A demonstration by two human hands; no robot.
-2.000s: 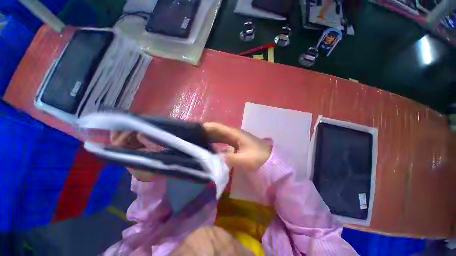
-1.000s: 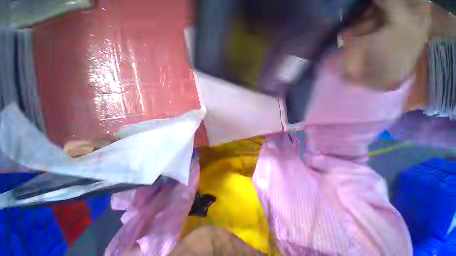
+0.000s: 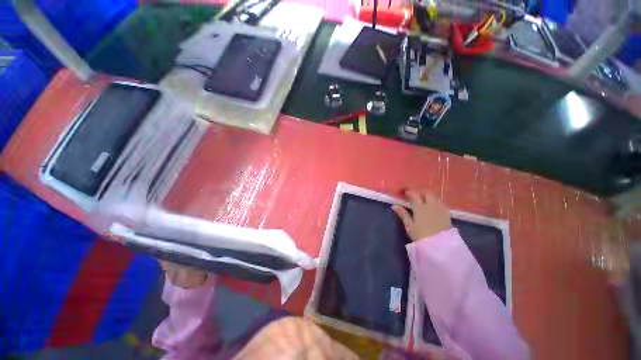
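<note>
A dark tablet (image 3: 365, 260) lies on a whitish foam sleeve on the red-orange bench in front of me. A second dark tablet (image 3: 485, 253) lies right beside it, partly hidden by my sleeve. My right hand (image 3: 424, 214) rests at the upper right edge of the first tablet, fingers apart, over the gap between the two. My left hand (image 3: 184, 273) is under a sleeved tablet (image 3: 211, 254) at the left, seen nearly edge-on with loose foam flaps, and holds it up; its fingers are mostly hidden.
A stack of sleeved tablets (image 3: 151, 151) stands at the left with a dark tablet on top. Behind it a tablet (image 3: 244, 67) lies on a pale pad with a black cable. The dark green surface (image 3: 520, 105) holds small metal parts and a red holder (image 3: 471, 39).
A tablet now lies where the bare white sheet was, beside the right-hand one. My right hand has come down to its upper edge. My left hand still holds a sleeved tablet.
</note>
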